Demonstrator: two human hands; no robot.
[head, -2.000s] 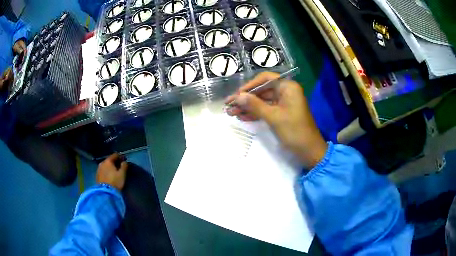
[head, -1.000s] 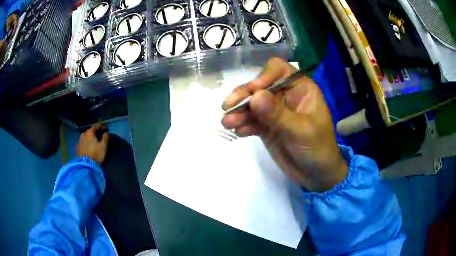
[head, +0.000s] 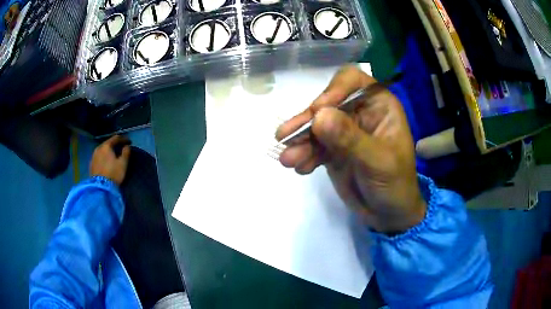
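Observation:
My right hand point(head: 362, 145) holds slim grey tweezers point(head: 356, 100) like a pen, with the tips pointing down and left. The tips are over a short row of fine slanted strips point(head: 275, 151) on white paper point(head: 260, 199); whether they touch is not clear. My fingers hide part of the row. My left hand point(head: 110, 160) rests low at the left on my dark-clothed leg, away from the paper. Its fingers are curled under and mostly hidden. A small dark patch shows beside its thumb.
A clear stacked blister tray point(head: 241, 63) of round pale discs with dark bars lies beyond the paper. A dark tray stack point(head: 45, 51) is at left, with part of a coworker behind. At right are a raised board point(head: 462, 72), black foam point(head: 492, 36) and blue cloth point(head: 417, 90).
My right hand has moved down from the tray's edge, and the tweezer tips are now over the strips. The view has shifted, showing less of the tray. My left hand stays on my leg.

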